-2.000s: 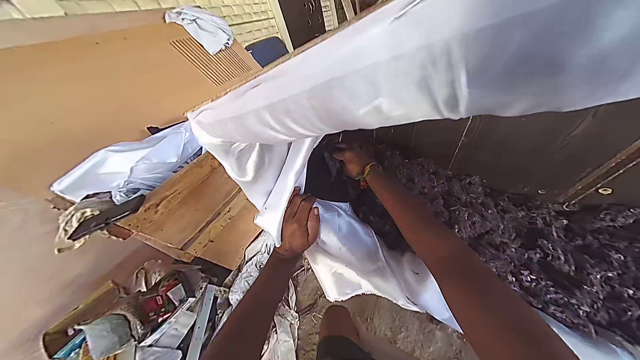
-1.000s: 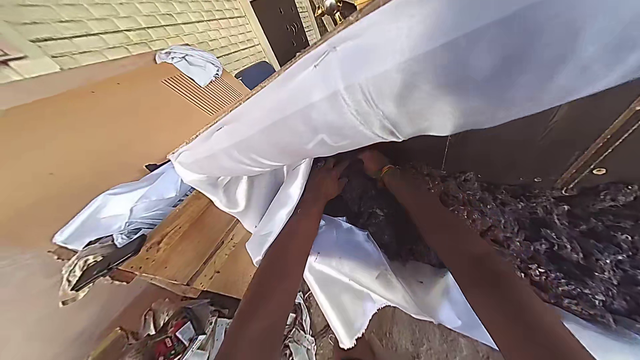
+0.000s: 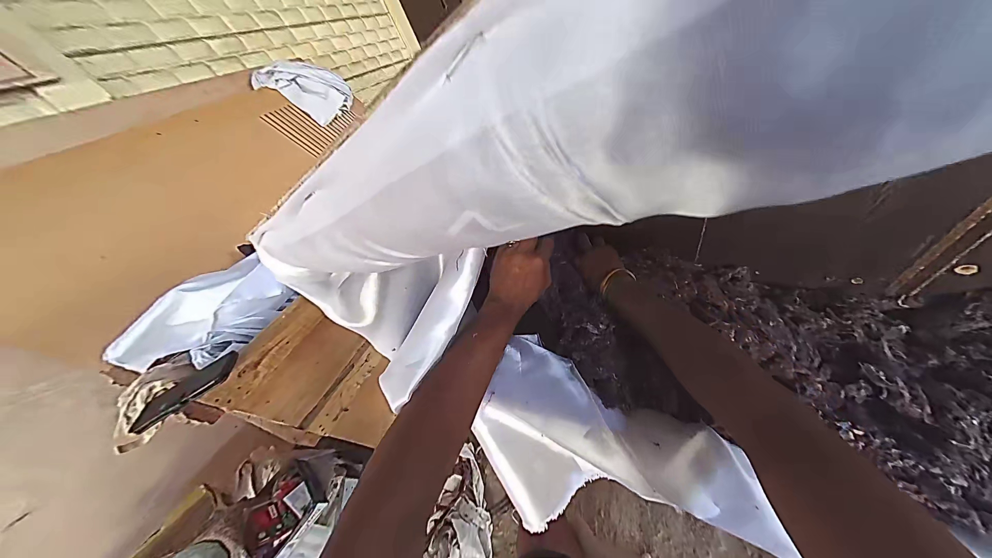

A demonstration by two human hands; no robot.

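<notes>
My left hand (image 3: 521, 273) reaches under the rolled edge of a large white satin cloth (image 3: 496, 170), its fingertips hidden beneath the fold. Close to its right, my right hand (image 3: 603, 265), with a thin band at the wrist, touches dark shredded fibre stuffing (image 3: 837, 372); its fingers are in shadow, so its hold cannot be told. A lower flap of white cloth (image 3: 542, 434) with a frayed edge hangs below the hands. Behind the stuffing stands a dark panel (image 3: 790, 232).
A wooden board (image 3: 294, 372) lies left of my arms, with a bluish-white cloth (image 3: 201, 310) beside it. Mixed scraps and packets (image 3: 294, 504) are piled below. Farther back are a tan panel (image 3: 155, 217), a crumpled white cloth (image 3: 306, 85) and a brick wall (image 3: 232, 39).
My left hand has let go of the hanging white fold and moved up under the cloth, beside my right hand. My right hand stays at the stuffing.
</notes>
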